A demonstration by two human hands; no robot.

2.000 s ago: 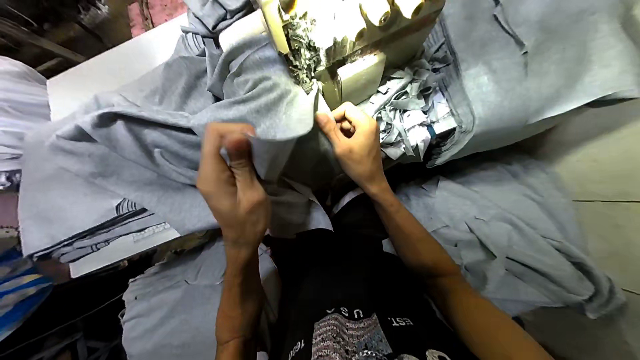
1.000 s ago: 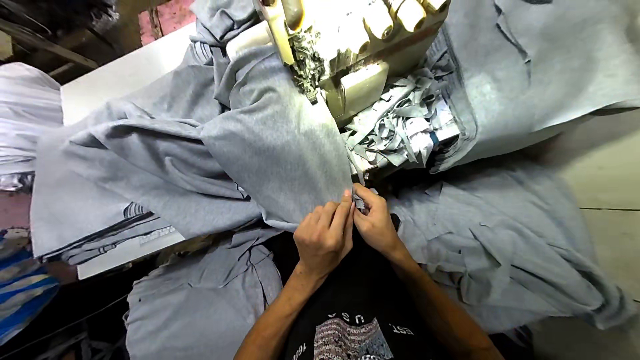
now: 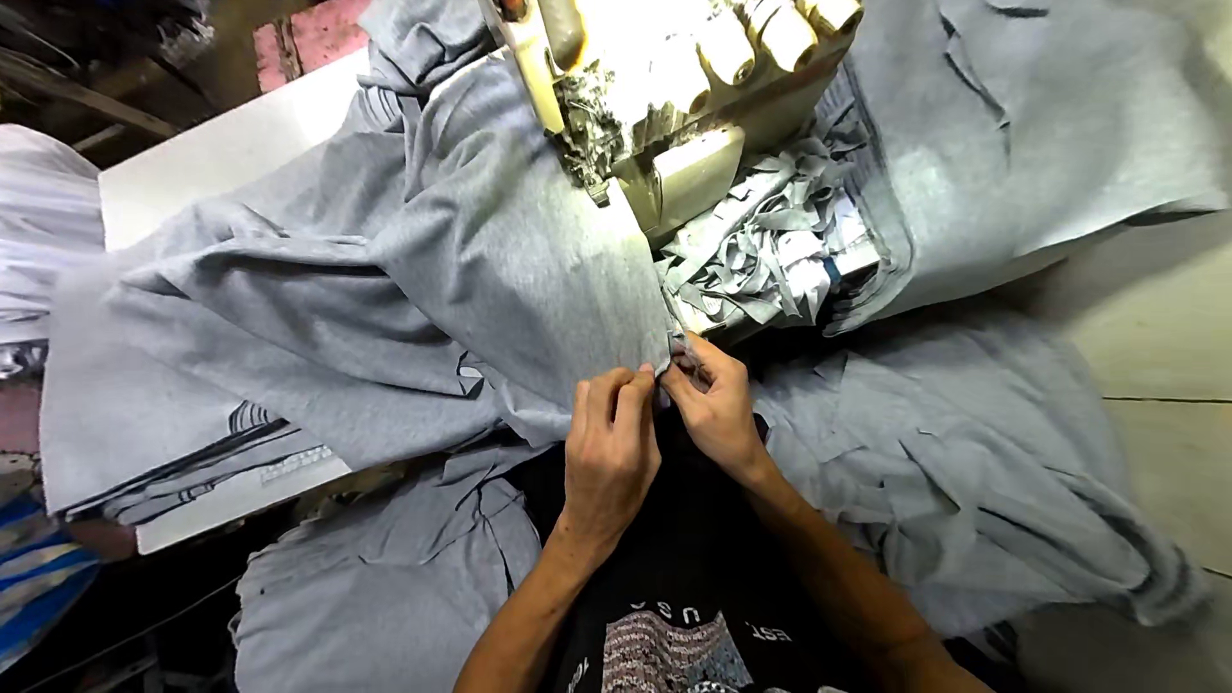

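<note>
Grey knit fabric lies over the sewing table, and its right edge runs from under the presser foot of an overlock sewing machine down to my hands. My left hand pinches this edge near the table's front. Close beside it, my right hand grips the same edge at its corner between thumb and fingers. The fingertips nearly touch. Whether the needle is down in the fabric cannot be seen.
Cut fabric scraps heap up right of the machine. Further right hangs a stack of grey panels. More grey cloth drapes at lower right and lower left. The white table shows at its back left edge.
Two seconds ago my left hand was raised with a fold of fabric and my right was by the presser foot. Both hands came together nearer my body, and the fabric edge now lies straighter.
</note>
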